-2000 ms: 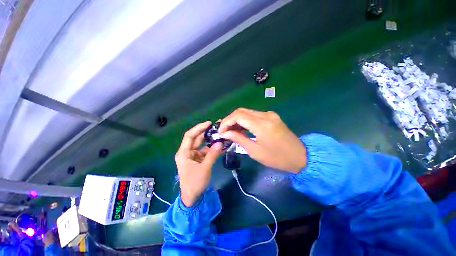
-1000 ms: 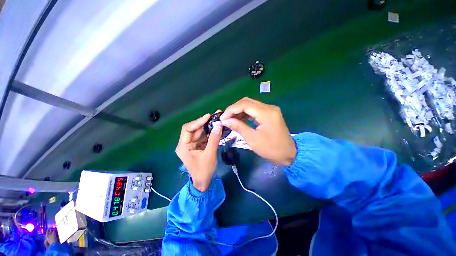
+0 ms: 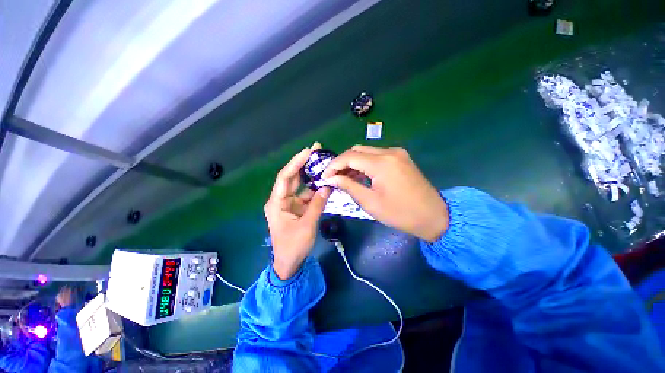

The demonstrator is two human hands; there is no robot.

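My left hand [image 3: 289, 218] holds a round black circuit board assembly [image 3: 318, 166] between thumb and fingers, its pale-spotted face showing. My right hand [image 3: 383, 188] is at the disc's right lower edge, thumb and index finger pinched on a tiny white piece [image 3: 329, 182], probably an adhesive pad. A white pad sheet [image 3: 346, 205] lies on the bench under my hands, partly hidden by them. A plain black round piece [image 3: 332, 229] lies just below it, joined to a white cable [image 3: 367, 283] that curves over the bench edge.
Another disc [image 3: 362, 104] and a silver-white square battery [image 3: 374, 130] lie beyond my hands. More discs are spaced along the green bench [image 3: 467, 124]. A heap of small white parts [image 3: 609, 127] lies on clear plastic at right. A power supply [image 3: 157, 285] stands at left, near another worker's sleeve [image 3: 69, 331].
The held disc has turned its face more into view and sits slightly higher. My right fingertips have moved from across the disc to its lower edge. The discs on the bench have shifted slightly left in view.
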